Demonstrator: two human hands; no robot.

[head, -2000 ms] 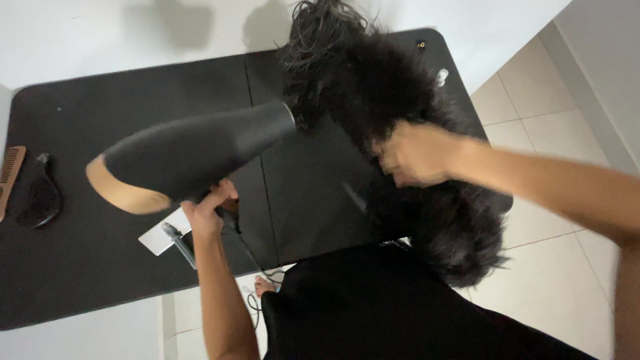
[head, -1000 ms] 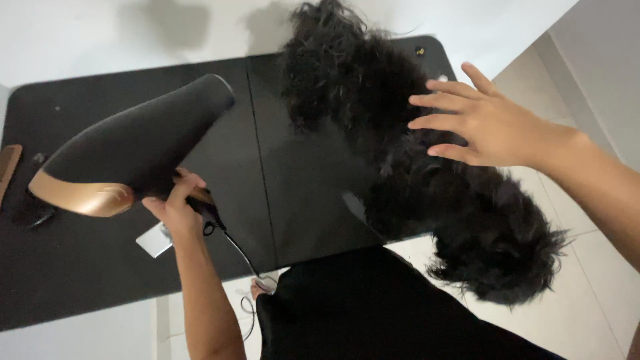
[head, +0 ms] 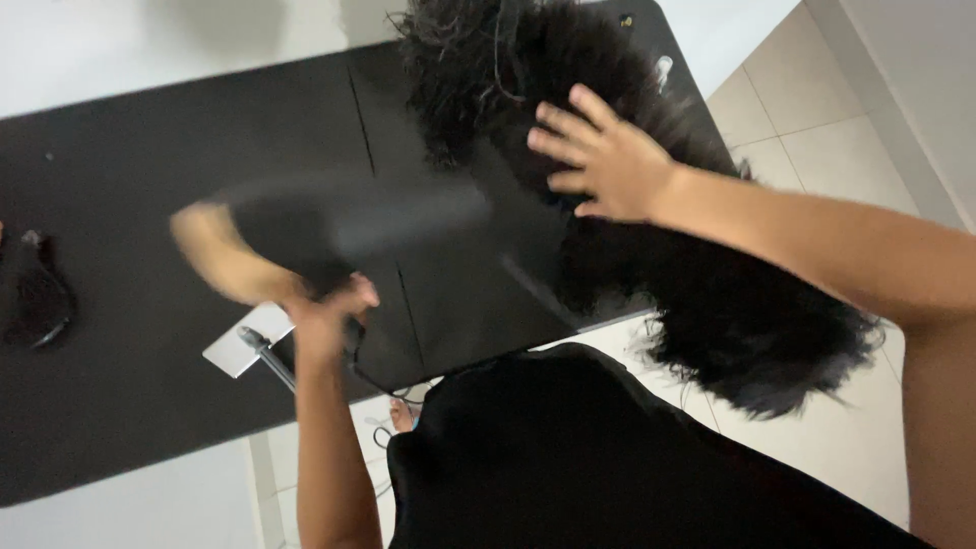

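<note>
My left hand (head: 332, 309) grips the handle of a black hair dryer with a gold-coloured rear (head: 305, 229); both are blurred by motion. The dryer's nozzle points right toward a black, shaggy-coated dog (head: 526, 69). The dog is on the black table at the right, its head apparently at the top, and fluffy fur at its lower end hangs past the table's near edge. My right hand (head: 610, 160) lies on or just above the fur of its back, palm down, fingers spread. The dog's legs and face are hard to make out.
The black folding table (head: 191, 152) has a seam across it. A dark brush (head: 38, 297) lies at the left. Near my left forearm are a white card-like plate (head: 236, 347) and a metal rod (head: 267, 358). A cord (head: 374, 381) hangs at the near edge. A white wall borders the far side.
The hair dryer has swung so that its nozzle points right, closer to the dog, where it tilted up and right a second ago. My right hand has moved left over the dog's back.
</note>
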